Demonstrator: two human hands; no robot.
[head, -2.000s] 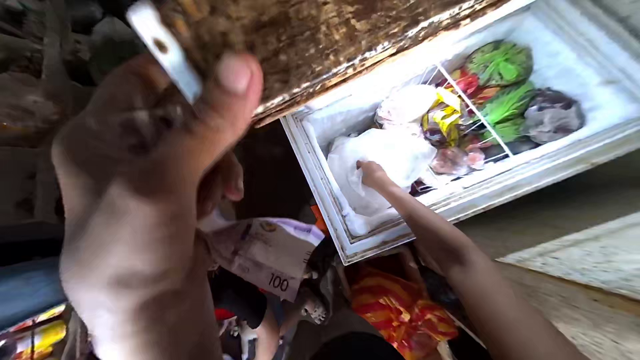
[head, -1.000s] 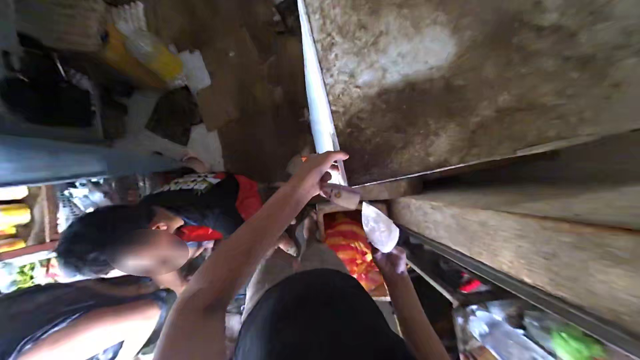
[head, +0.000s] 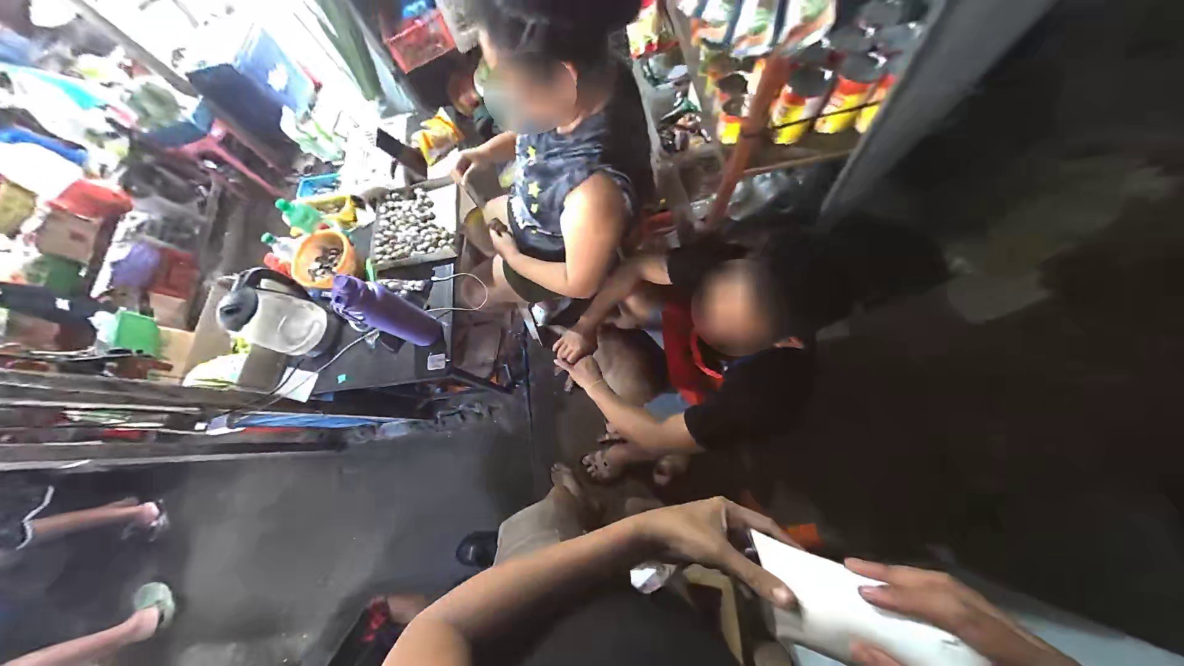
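Observation:
A smooth white object (head: 832,592), too washed out to identify, lies between my two hands at the lower right. My left hand (head: 717,546) reaches in from the bottom, its thumb and fingers around the object's near left end. Around its other end are the fingers of my right hand (head: 934,606), partly cut off by the frame. Under my left wrist shows a small shiny crumpled piece (head: 652,576), perhaps plastic. An orange patch (head: 805,535) sits just beyond my left fingers. No banknote is visible.
A person in a black shirt (head: 749,398) crouches ahead, hands together. Another person (head: 573,203) sits holding a blade beside a tray of small round items (head: 416,225). A dark table (head: 398,365) bears a purple bottle (head: 384,310) and jug. Shelves of jars (head: 805,102) stand behind.
The view has swung widely away from the chest freezer, which stood open two seconds ago with my right hand inside. One second ago its lid was down and my right hand held a whitish pack.

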